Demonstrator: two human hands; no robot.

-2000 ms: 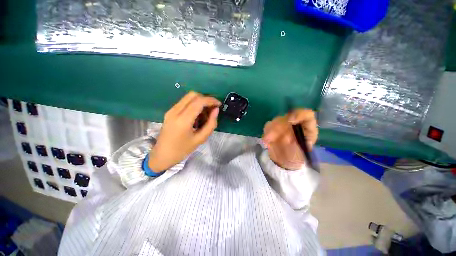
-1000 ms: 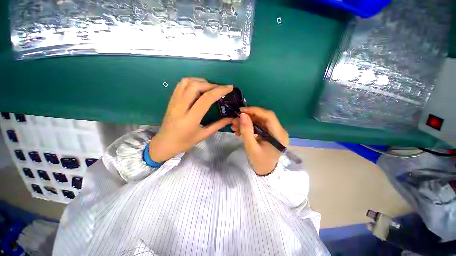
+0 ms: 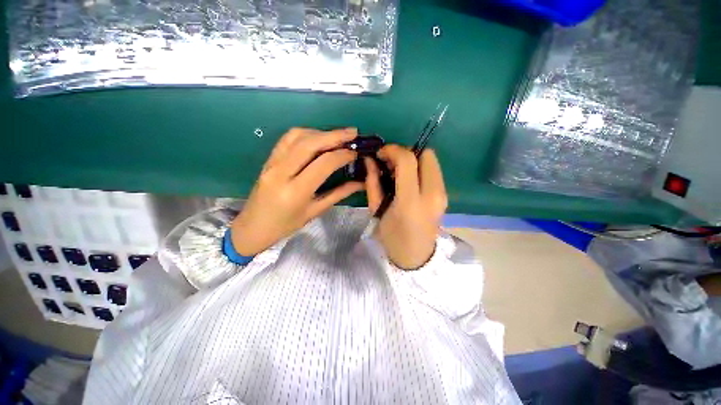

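A small black housing [image 3: 366, 145] is held tilted between both hands above the green mat. My left hand [image 3: 296, 178], with a blue strap at the wrist, grips its left side with thumb and fingers. My right hand [image 3: 411, 198] touches its right side with the fingertips and also holds dark tweezers [image 3: 428, 133], whose thin tips point up and away from the housing. The fingers hide much of the housing. Two tiny white parts lie on the mat, one at the left [image 3: 258, 133] and one farther back [image 3: 435, 32].
A shiny clear tray [image 3: 205, 55] lies at the back left, another [image 3: 585, 119] at the right. A blue bin [image 3: 565, 9] is cut off at the top. A white tray [image 3: 118, 225] with black housings is at the lower left. A white box with a red switch [image 3: 676, 185] is at the right.
The housing has left the mat and is tilted between the hands. The tweezers have turned in my right hand, so their tips point up and away.
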